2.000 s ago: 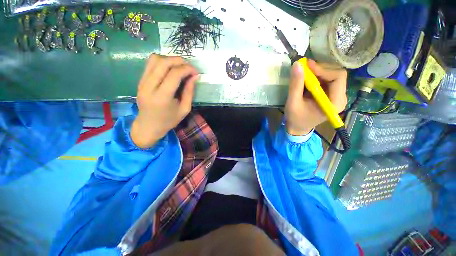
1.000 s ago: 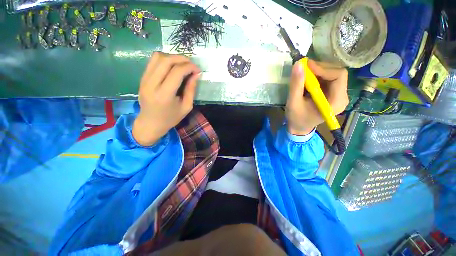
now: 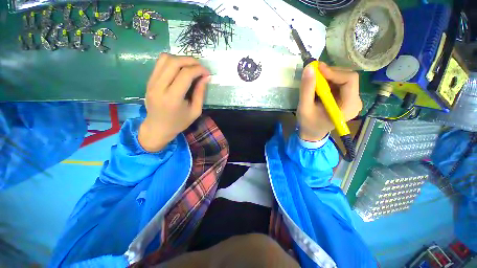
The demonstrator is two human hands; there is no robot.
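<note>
My right hand (image 3: pixel 329 99) grips the yellow soldering iron (image 3: pixel 328 97), its thin metal tip pointing up and left over the white strip (image 3: pixel 308 31), near a thin silvery strand. A dark round circuit board (image 3: pixel 249 68) lies on the pale work sheet (image 3: pixel 222 63) between my hands. My left hand (image 3: pixel 175 97) is left of the board, its thumb and fingers curled close together; whether it pinches anything small cannot be seen. A loose pile of short black wires (image 3: pixel 204 32) lies above the board.
Curved assemblies with yellow spots (image 3: pixel 78 36) stand in rows at the upper left. A tape roll (image 3: pixel 389 39) holds silvery bits beside a blue soldering station (image 3: pixel 418 52). Part of a spiral wire guard shows at the top. Component trays (image 3: pixel 395 188) are lower right. Blue sleeves show at both sides.
The soldering iron and my right hand have shifted slightly left, and the iron's cord end has moved left. My left hand and the board are nearly unchanged.
</note>
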